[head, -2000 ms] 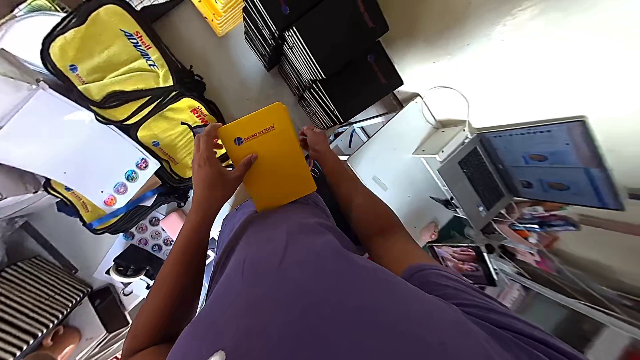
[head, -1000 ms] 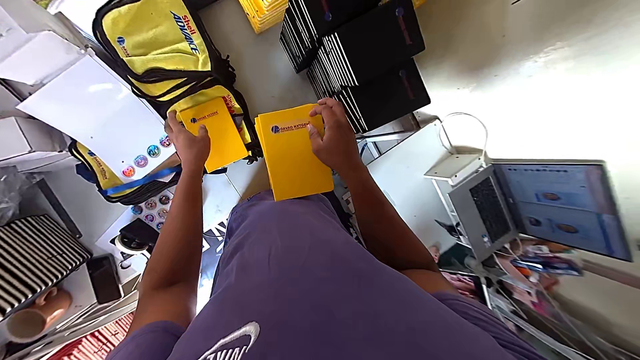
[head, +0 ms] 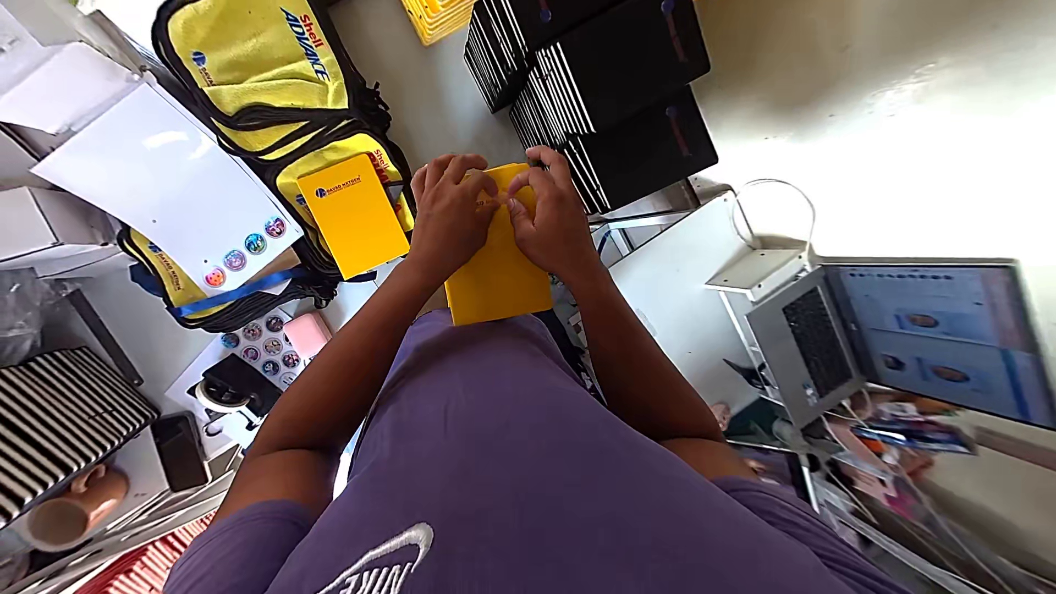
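Both hands are at the upper part of a yellow notebook (head: 500,280) that rests against my lap. My left hand (head: 452,210) curls its fingers at the printed mark near the top edge, partly covering it. On the other side, my right hand (head: 554,216) has its thumb and forefinger at the top of the cover, close to the left fingertips. Whether something small is between the fingertips cannot be told. Another yellow notebook (head: 353,216) with a printed mark lies on the yellow and black bags (head: 272,66), just left of my left hand.
Stacked black notebooks (head: 619,82) stand beyond my right hand, beside more yellow ones (head: 437,16). A white sheet with round stickers (head: 173,190) lies left. An open laptop (head: 808,346) is at the right. A phone (head: 179,451) and a mug (head: 78,507) are lower left.
One second ago my left hand was on the notebook at the bags; it has let go and moved right to the notebook at my lap, where my right hand was.
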